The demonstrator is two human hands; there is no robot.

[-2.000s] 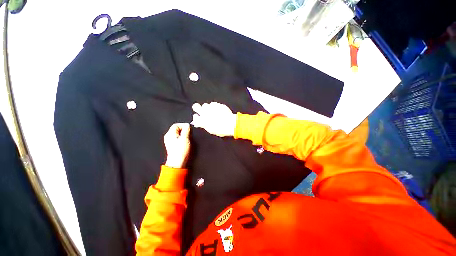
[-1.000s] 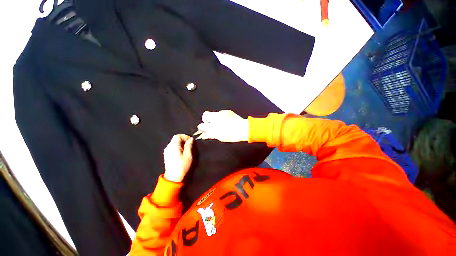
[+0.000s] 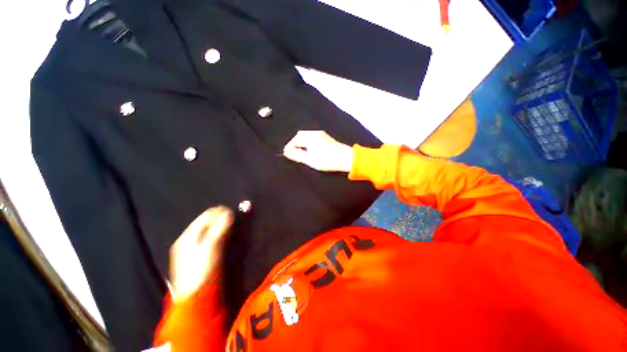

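Note:
A black double-breasted coat (image 3: 148,179) lies front up, with pale metal buttons (image 3: 190,154) in two columns. Its hanger hook (image 3: 74,8) shows at the neck, cut by the top edge. My right hand (image 3: 316,150) is curled just above the coat's right front panel, below a button. A tiny pale tip shows at its fingertips; whether it holds a tool is hidden. My left hand (image 3: 200,249) is blurred over the lower front, left of the lowest visible button (image 3: 245,205). I cannot tell whether it holds anything. The hands are apart.
The white table (image 3: 447,75) runs under the coat, its edge slanting down at right. A red-handled tool (image 3: 445,15) lies near the top. A blue crate (image 3: 567,103) and an orange round shape (image 3: 454,130) are beyond the edge. Dark fabric (image 3: 24,282) is at lower left.
The view has shifted down the coat since the first frame. My hands, close together one second ago, have parted: the left moved down and left, the right slightly up and right.

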